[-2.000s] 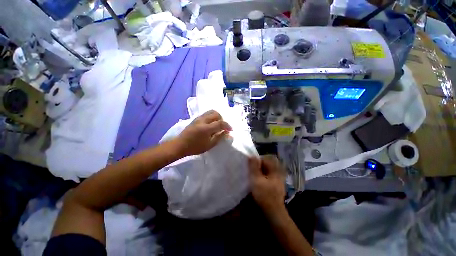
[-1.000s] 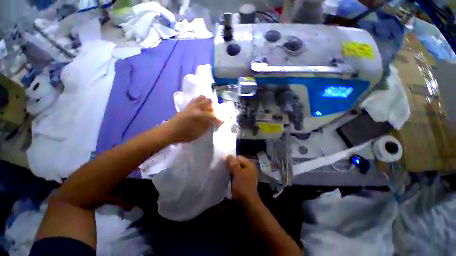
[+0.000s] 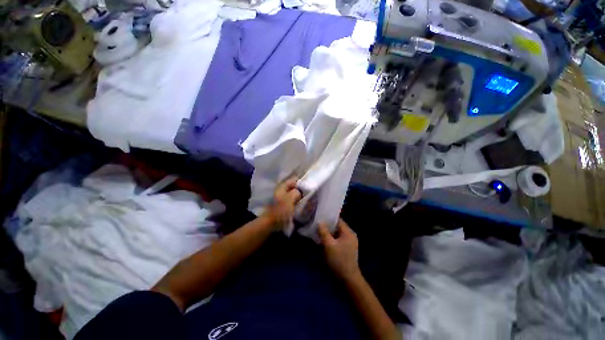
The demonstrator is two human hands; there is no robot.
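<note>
A white knit garment piece (image 3: pixel 332 126) hangs from the needle area of the overlock machine (image 3: pixel 458 73) over the table's front edge. Its upper end lies by the brightly lit needle area. My left hand (image 3: pixel 286 202) grips the cloth's lower part below the table edge. My right hand (image 3: pixel 340 247) pinches the lower right edge of the same cloth. The cloth between my hands is folded, with an opening showing. Glare hides the presser foot.
A purple garment (image 3: pixel 255 73) and stacked white pieces (image 3: pixel 156 80) lie left. White heaps (image 3: pixel 113 232) sit below on both sides. A tape roll (image 3: pixel 533 180), small lit device (image 3: pixel 499 190), dark pad (image 3: pixel 503 151) and cardboard (image 3: pixel 580 153) are at right.
The view has shifted, showing more of the left heap. My left hand has moved from beside the needle area down to the cloth's lower part. My right hand is also lower on the cloth.
</note>
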